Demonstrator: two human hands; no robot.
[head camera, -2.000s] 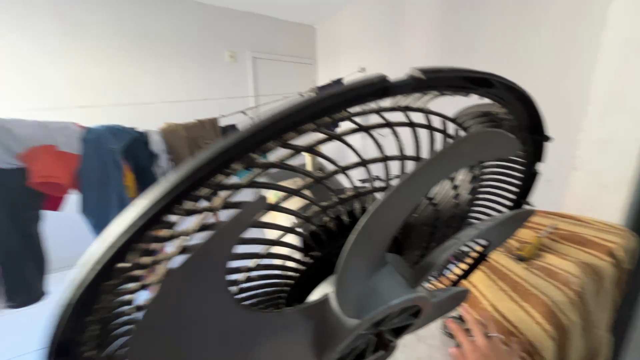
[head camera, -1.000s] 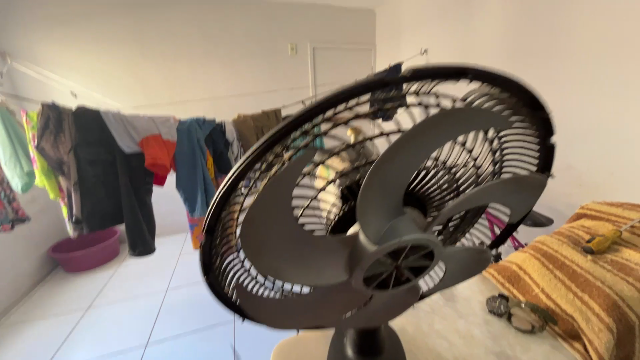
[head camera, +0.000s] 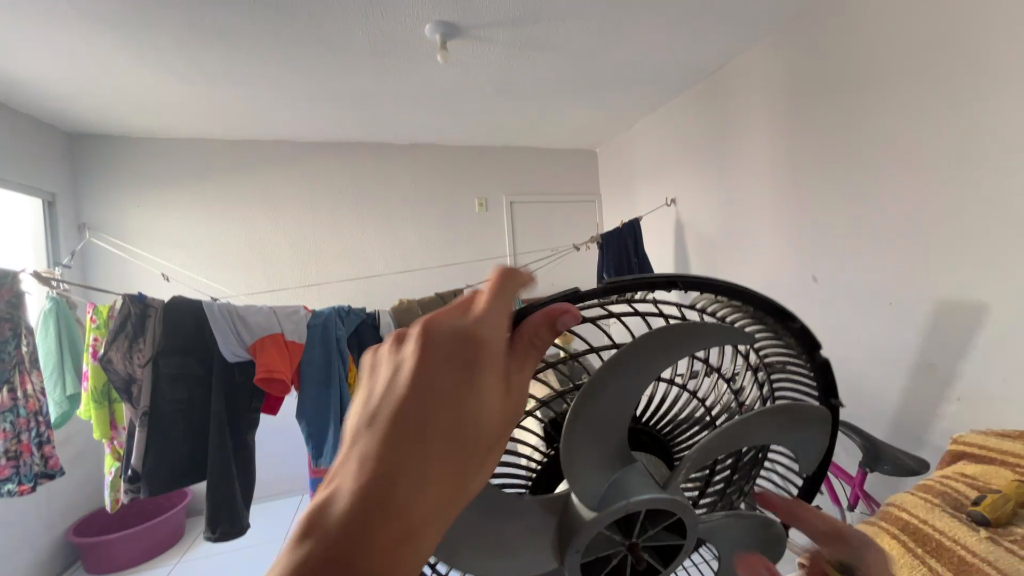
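An electric fan fills the lower right, its grey plastic blades (head camera: 616, 408) exposed inside the black rear grille (head camera: 824, 368), with no front guard on it. At the grille's upper left rim is my left hand (head camera: 448, 376), its thumb on the near side of the rim and its fingers beyond, gripping it. My right hand (head camera: 832, 536) is low at the right, beside the lower right blade, partly cut off and blurred; whether it touches the fan cannot be told. The hub (head camera: 636, 544) faces me. The fan's stand is out of view.
A yellow-handled tool (head camera: 996, 506) lies on a striped brown towel (head camera: 944, 496) at the right. Behind the fan is a bicycle saddle (head camera: 884, 450). Clothes (head camera: 184, 392) hang on lines at the left, above a purple plastic basin (head camera: 132, 532).
My left hand has come into view and taken hold of the grille's rim. My right hand, out of view one second ago, shows again at the lower right. The view has tilted up.
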